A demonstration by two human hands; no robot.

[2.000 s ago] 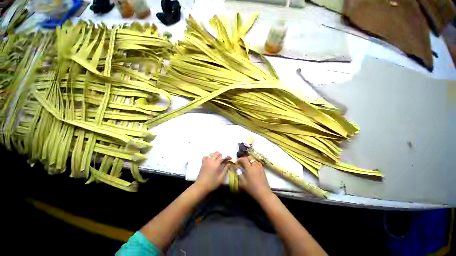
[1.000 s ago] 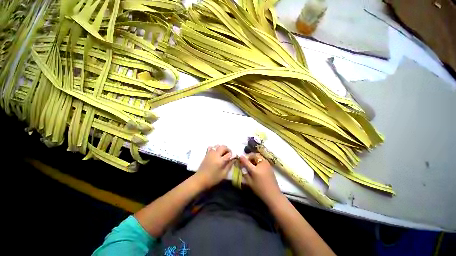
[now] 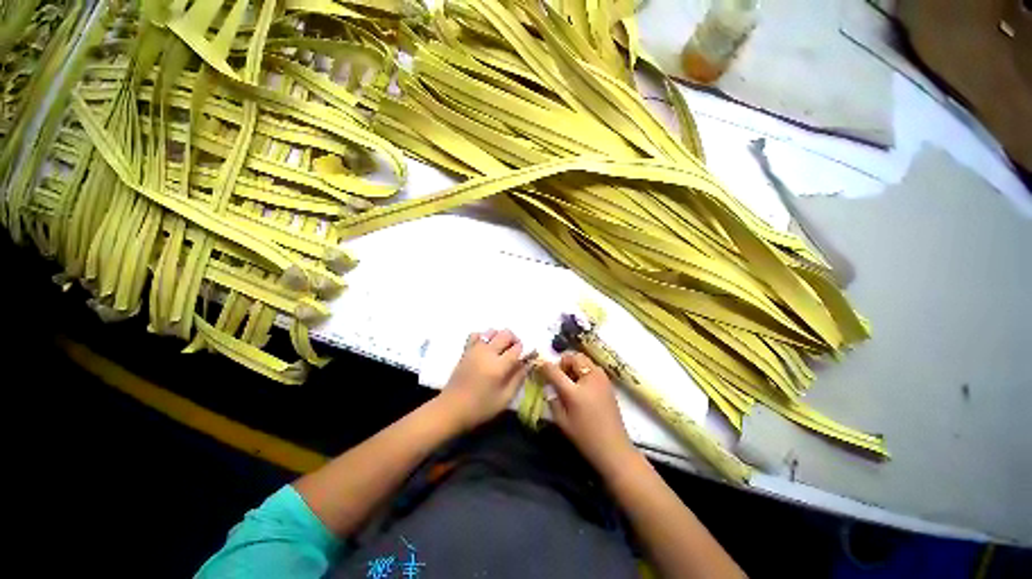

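A yellow strap (image 3: 532, 400) hangs over the near table edge between my hands. My left hand (image 3: 489, 368) pinches its upper end from the left, and my right hand (image 3: 582, 390) pinches it from the right. The fingertips nearly meet and hide most of the strap's end. A pale-yellow stick, perhaps a glue brush (image 3: 668, 416), lies slanted beside my right hand, its dark clotted head at the upper left. White paper (image 3: 453, 283) lies under and beyond my hands.
A crossed strap stack (image 3: 215, 192) lies left, a loose strap pile (image 3: 634, 215) beyond and right. A grey sheet (image 3: 928, 339) lies at right. A small bottle (image 3: 720, 43) with amber liquid and a brown panel (image 3: 973, 62) are at the far side.
The view has tilted down and come closer, so the far black objects have left it. Both hands stay on the strap end, with small finger shifts.
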